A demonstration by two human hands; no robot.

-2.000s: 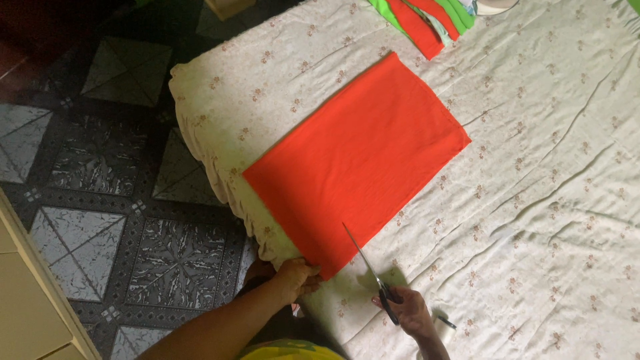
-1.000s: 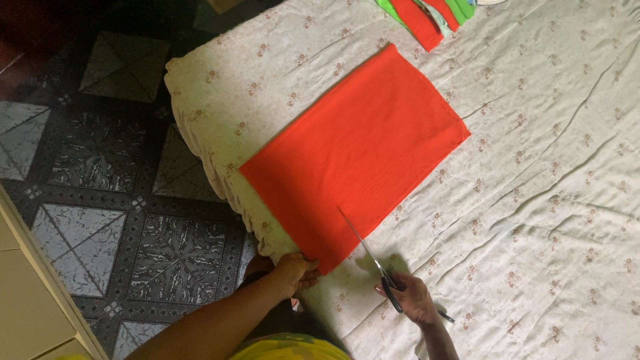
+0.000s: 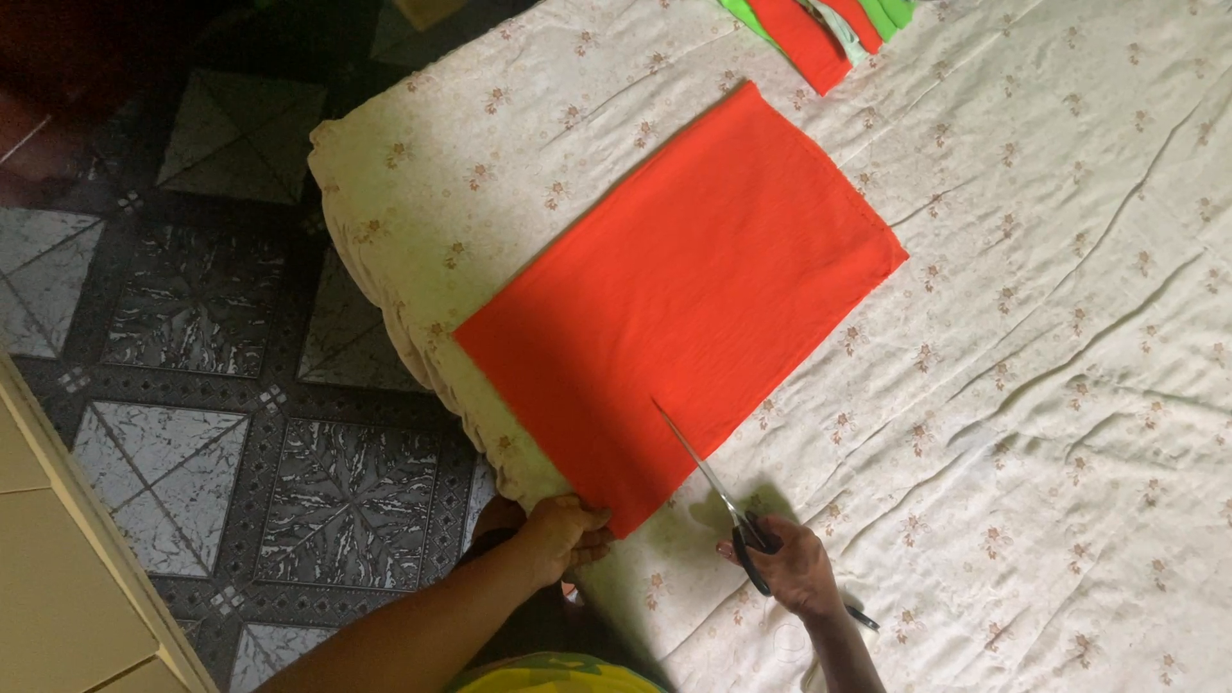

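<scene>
A folded piece of orange-red fabric (image 3: 674,289) lies flat on the bed, slanting across the middle of the view. My left hand (image 3: 568,534) pinches its near corner between thumb and fingers. In my right hand (image 3: 789,568) is a pair of scissors (image 3: 712,476) with black handles. The blades look closed together, and their tips lie over the fabric near its lower right edge; whether they touch it I cannot tell.
A floral sheet (image 3: 1039,385) covers the bed. Strips of orange and green fabric (image 3: 813,48) lie at the top. By my right wrist is a small dark object (image 3: 861,618), partly hidden. Patterned tiles (image 3: 183,481) cover the floor at left, beside a cream cabinet (image 3: 67,577).
Two seconds ago the scissors' tips were at nearly the same place over the fabric. My right hand has shifted slightly toward the fabric's near edge; my left hand keeps its hold on the corner.
</scene>
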